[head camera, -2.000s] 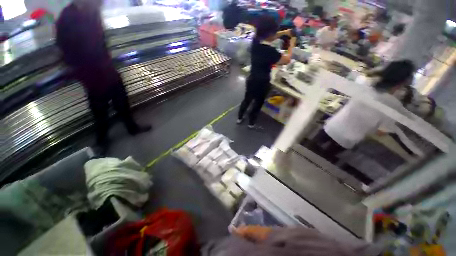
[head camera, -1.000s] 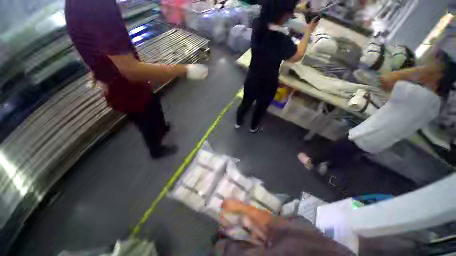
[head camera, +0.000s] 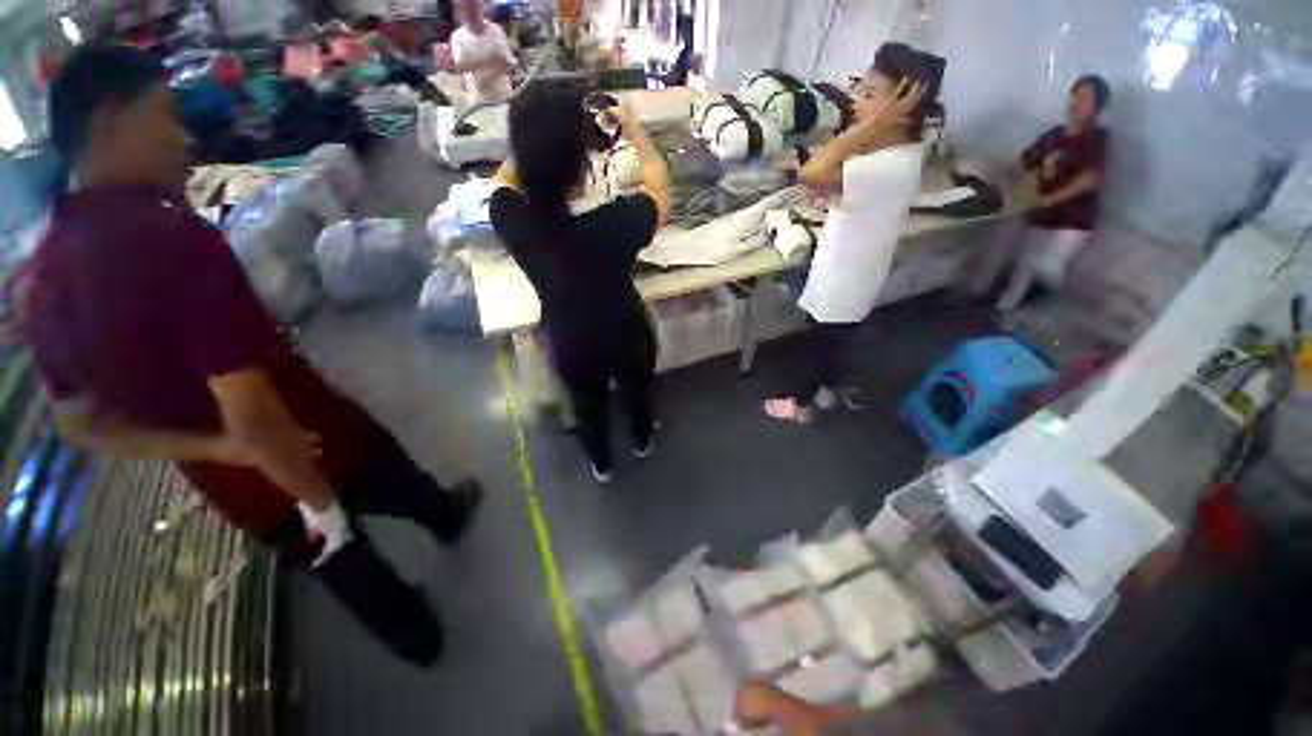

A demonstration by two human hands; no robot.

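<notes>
Clear plastic bags of white or cream bundles with dark bands (head camera: 777, 618) lie in rows on the grey floor at the bottom centre. What looks like my right hand (head camera: 784, 707) shows small and blurred at the bottom edge, in front of the bags. Its fingers are not clear, and I cannot tell whether it touches or holds anything. My left hand is out of the picture.
A person in dark red (head camera: 158, 302) stands close at left beside stacked metal lengths (head camera: 158, 618). Two people stand at a long table (head camera: 497, 295). A blue stool (head camera: 978, 388), a white device (head camera: 1058, 511) and a plastic bin (head camera: 1043, 647) are at right.
The view has swung right, so the table and people appear further left and the blue stool shows whole. My right hand now sits lower, at the bottom edge.
</notes>
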